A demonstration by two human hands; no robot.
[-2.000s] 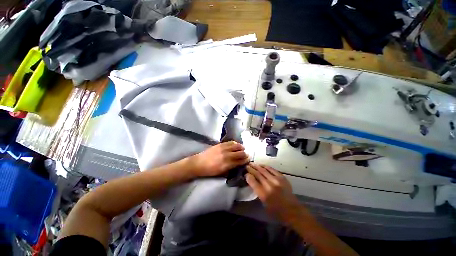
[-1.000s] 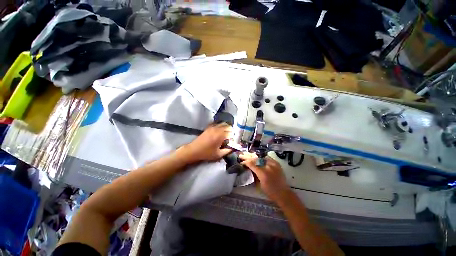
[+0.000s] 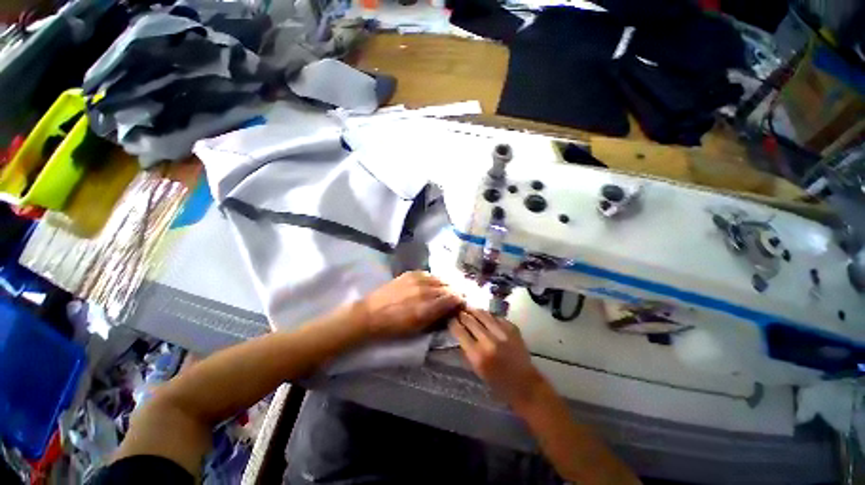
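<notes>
A pale grey garment panel (image 3: 299, 251) with a dark grey band (image 3: 313, 225) across it lies on the table, left of the sewing machine head (image 3: 607, 237). My left hand (image 3: 410, 303) lies on the panel's right part, fingers bent onto the cloth. My right hand (image 3: 491, 349) meets it, fingertips at the cloth's edge, just in front of the presser foot (image 3: 495, 284). The fingers hide the cloth edge. Whether the foot is up or down cannot be told.
Dark-handled scissors (image 3: 567, 303) lie on the bed behind the needle. A bundle of grey pieces (image 3: 171, 80), a yellow tray (image 3: 47, 156) and pale cords (image 3: 123, 237) are at left. Black fabric (image 3: 569, 80) lies beyond the machine. A blue basket (image 3: 36, 369) is lower left.
Both hands have come back slightly toward me from the needle. The panel has shifted, with its dark band more folded and the dark cloth under my fingers no longer showing.
</notes>
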